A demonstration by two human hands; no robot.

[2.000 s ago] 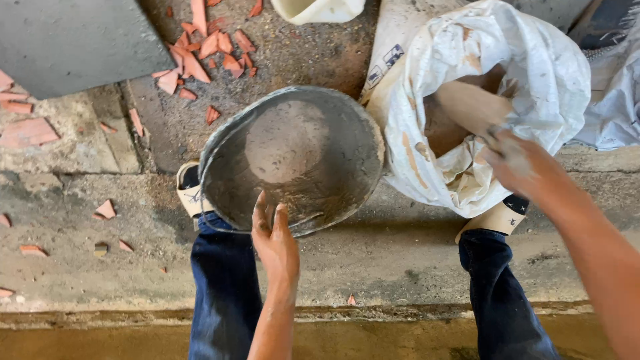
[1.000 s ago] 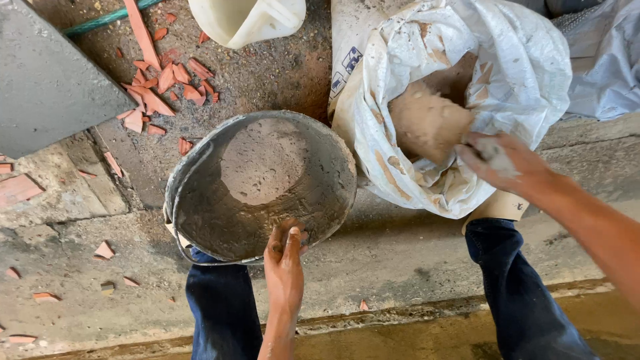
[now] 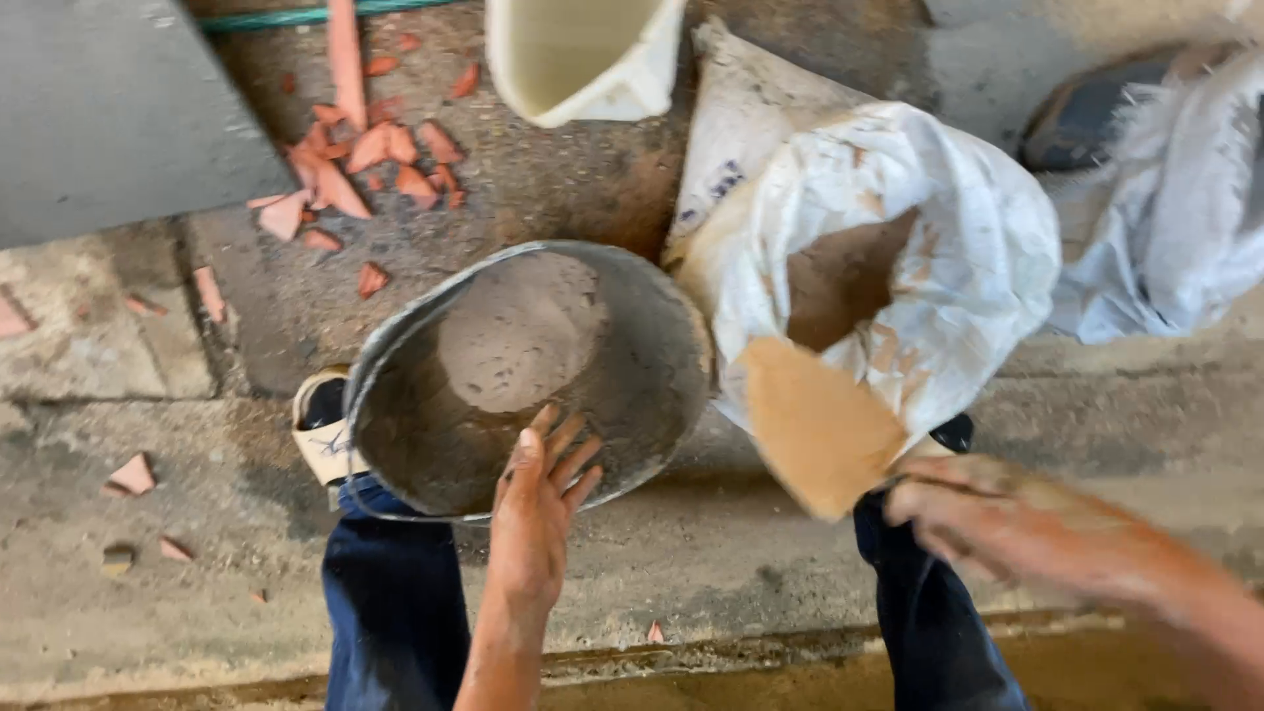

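Observation:
My right hand (image 3: 963,509) is closed on the handle of a trowel (image 3: 825,425), whose blade bears tan powder and is blurred. It is outside the mouth of a white woven sack (image 3: 987,237), which holds brownish powder (image 3: 849,272). To the left stands a dark bucket (image 3: 642,395) with a wire handle, tilted, with a grey-brown mound (image 3: 523,331) and wet-looking mix inside. My left hand (image 3: 548,474) is at the bucket's near edge, fingers spread over the inside; whether it touches the mix is unclear.
A white plastic container (image 3: 657,84) of cloudy liquid stands beyond the bucket. Broken reddish tile pieces (image 3: 331,178) lie near a grey slab (image 3: 118,118) at the upper left. Another white sack (image 3: 1165,227) is at the right. My feet, in sandals (image 3: 326,444), flank the bucket and sack.
The trowel was inside the sack a second ago; my right hand has drawn it out, with powder on its blade, towards me. My left hand stays at the bucket's near edge.

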